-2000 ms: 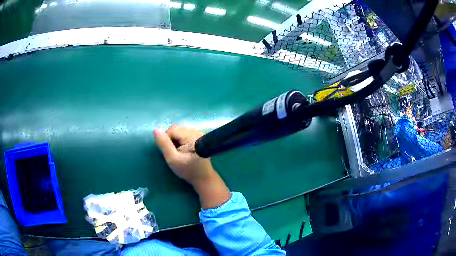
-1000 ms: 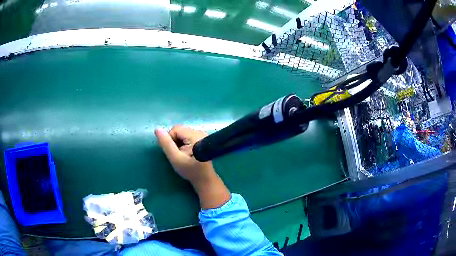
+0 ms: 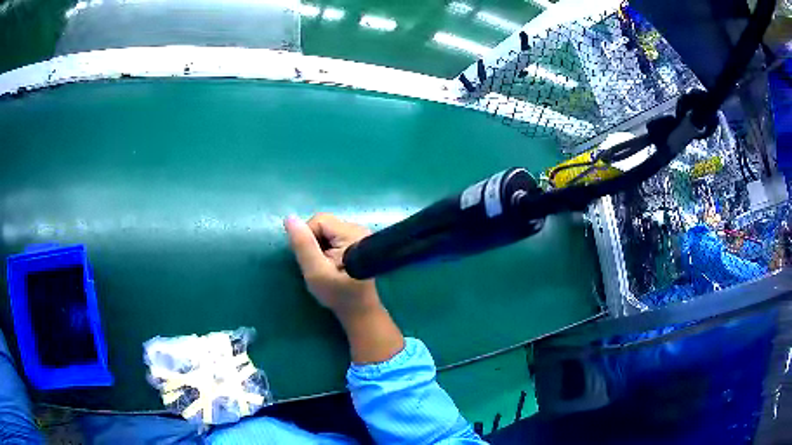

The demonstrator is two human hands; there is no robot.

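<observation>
The black electric screwdriver [image 3: 438,233] with a pale label band hangs slanted from its black cable, its lower end pointing left. My right hand [image 3: 334,265] is over the green mat at the middle. Its fingers are curled and its thumb points up-left. The screwdriver's lower end overlaps the fingers, and hides whether they grip it or hold anything else. No screwdriver tip shows. My left hand is not in view. A crumpled clear and white plastic pad [image 3: 208,378] with yellowish strips lies at the near edge.
A blue open bin [image 3: 59,317], dark inside, stands at the left. The cable [image 3: 647,152] runs to the upper right, over a yellow object [image 3: 577,170]. A mesh-sided frame [image 3: 547,83] is beyond. At the right are metal framing and another person's blue sleeve [image 3: 712,256].
My right hand has shifted slightly to the right. The screwdriver's lower end has moved slightly right too. The bin and the plastic pad look unchanged.
</observation>
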